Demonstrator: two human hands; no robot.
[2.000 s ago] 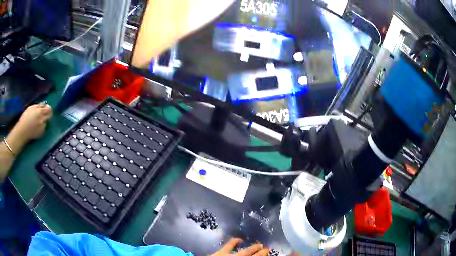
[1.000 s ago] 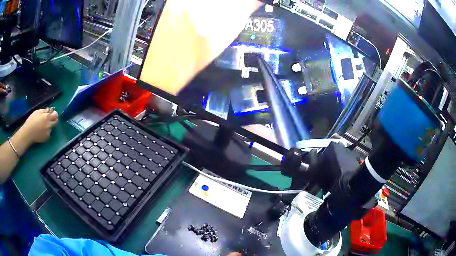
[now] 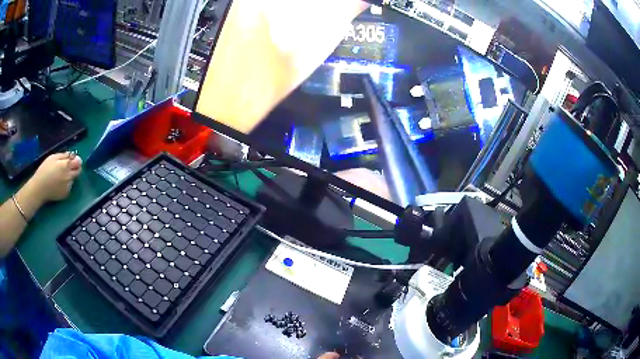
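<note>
Only a sliver of my left hand (image 3: 328,355) shows at the bottom edge, beside the microscope; its grip cannot be seen. My right hand is out of the picture. The monitor (image 3: 435,105) shows enlarged blue-white parts, one marking reading "A305", a large blurred fingertip at left and dark tweezer prongs over the parts. The microscope (image 3: 477,280) stands tilted, with a white ring light (image 3: 410,326) at its lower end. A pile of small black parts (image 3: 286,324) lies on the dark work mat (image 3: 245,315), left of the microscope.
A black component tray (image 3: 161,238) stands at left, with a red bin (image 3: 172,133) behind it. Another red bin (image 3: 518,322) is right of the microscope. A label card (image 3: 309,272) and white cable are on the mat's far side. A coworker's hand (image 3: 56,175) rests at far left.
Since two seconds ago, my left fingers have slipped almost out of view as the camera view shifted. Tweezer prongs have appeared on the monitor, and the fingertip there covers more of the screen.
</note>
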